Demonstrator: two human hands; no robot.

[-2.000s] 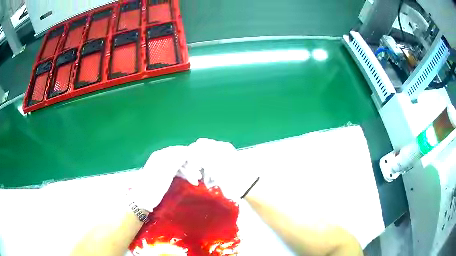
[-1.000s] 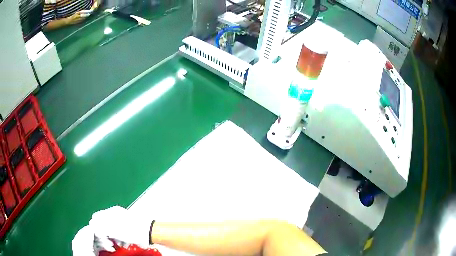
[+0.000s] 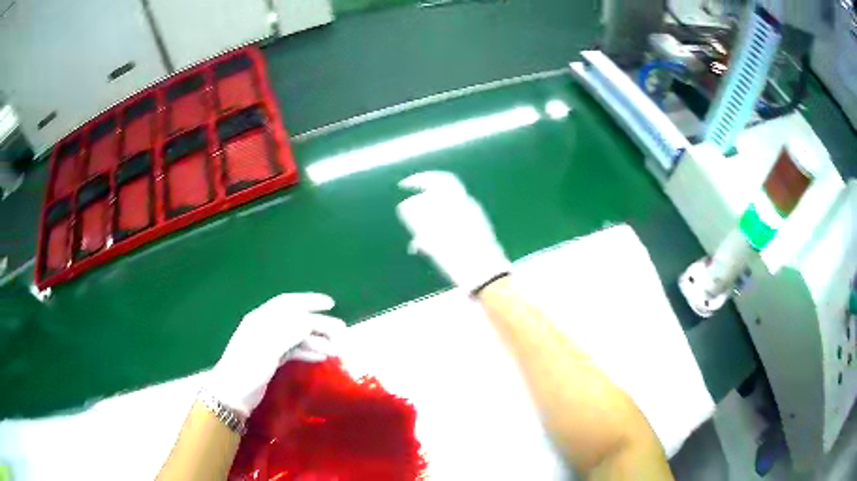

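A glossy red heap of release film (image 3: 334, 423) lies on the white cloth (image 3: 470, 376) in front of me. My left hand (image 3: 277, 348), in a white glove, rests at the heap's upper left edge with curled fingers; whether it grips any film is hidden. My right hand (image 3: 449, 225), also in a white glove, is out over the green conveyor belt (image 3: 376, 225), fingers apart and nothing seen in it.
A red tray (image 3: 169, 235) with dark frames in its pockets is on the belt at the upper left. A white machine (image 3: 808, 310) with a red-and-green signal light (image 3: 771, 202) stands at the right. White cabinets (image 3: 85, 47) are behind the tray.
My hands were together at the heap; now they are apart, the right one moved forward and right over the belt. The view swung right, then back left.
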